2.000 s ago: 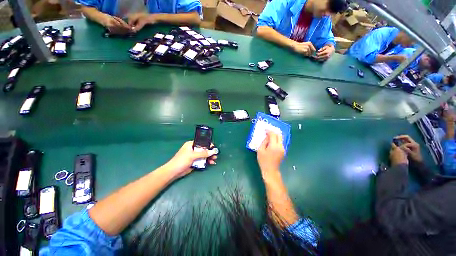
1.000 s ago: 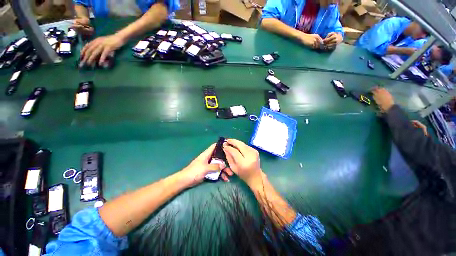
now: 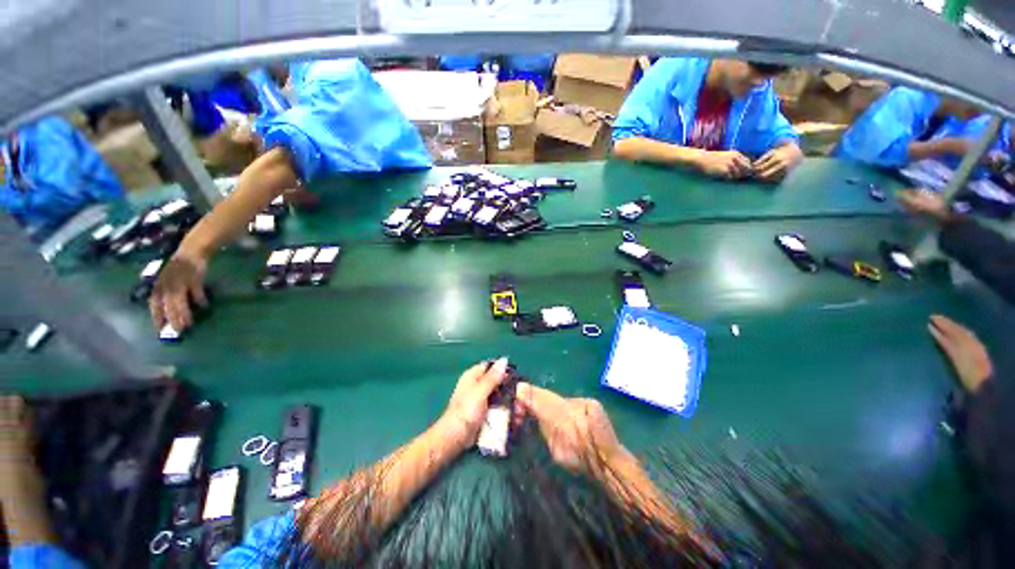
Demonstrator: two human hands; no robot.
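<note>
My left hand (image 3: 476, 402) holds a black bar phone body (image 3: 498, 422) with a white patch near its lower end, in front of me over the green bench. My right hand (image 3: 565, 425) is at the right side of the phone body, fingers bent against its upper part. Whether it pinches a small white part cannot be seen. The blue tray (image 3: 698, 378), filled with small white parts, lies to the right and beyond my right hand. Hair blurs the lower edge of the view.
A black bin (image 3: 95, 445) and several dark housings (image 3: 292, 450) lie at left. Phones are spaced along the belt, including a yellow-trimmed one (image 3: 504, 301). A phone pile (image 3: 473, 206) lies on the far side. Another worker's arm (image 3: 239, 206) reaches over the belt at left.
My right hand has moved from the tray to the phone body. The view has tilted up. Three phones now lie side by side on the belt at left, and a worker across reaches left.
</note>
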